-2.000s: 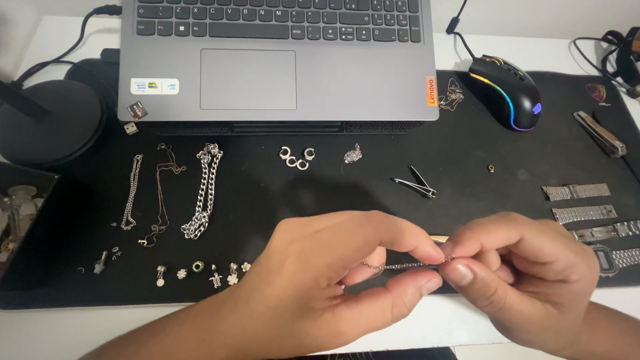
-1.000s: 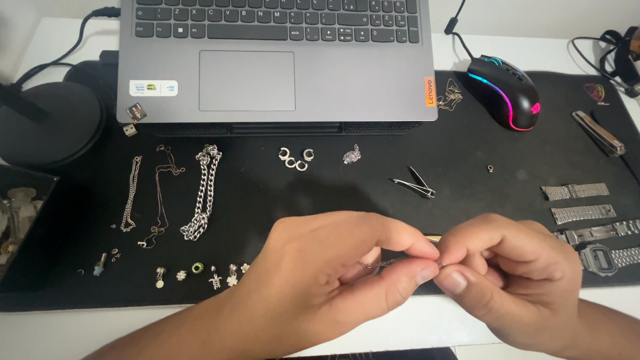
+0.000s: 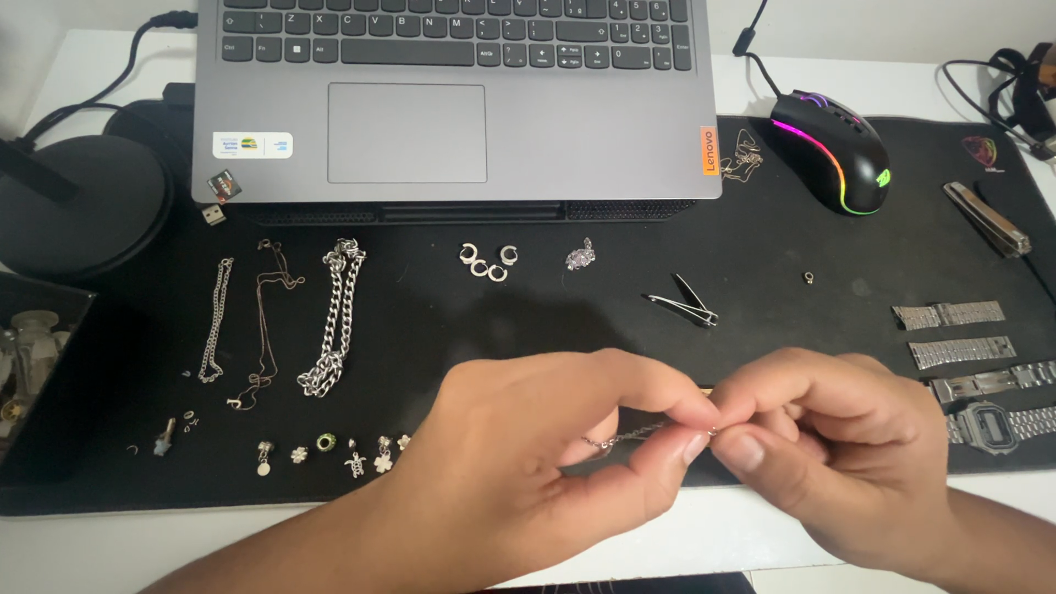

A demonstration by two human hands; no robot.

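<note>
My left hand (image 3: 569, 462) pinches a thin silver-coloured chain (image 3: 631, 435) between thumb and forefinger, and part of it runs back inside the curl of the fingers. Touching it from the right, my right hand (image 3: 833, 454) has its thumb and forefinger closed on the chain's end, where a tiny bit of metal shows. The fingers hide most of that end. Beyond the hands lies a nail clipper (image 3: 685, 305) with its lever swung out. Left of my left hand are several small charms, among them a turtle charm (image 3: 355, 464) and a green ring-shaped bead (image 3: 327, 443).
Three chains, including a thick curb chain (image 3: 336, 322), lie at left. Hoop earrings (image 3: 488, 262) and a pendant (image 3: 581, 255) sit below the laptop (image 3: 454, 148). Metal watch bands (image 3: 961, 352), a digital watch (image 3: 990, 427) and a mouse (image 3: 833, 153) are at right; a dark box (image 3: 41, 363) stands far left.
My hands stay together, with small shifts of the fingertips. Less of the chain shows between them than two seconds ago.
</note>
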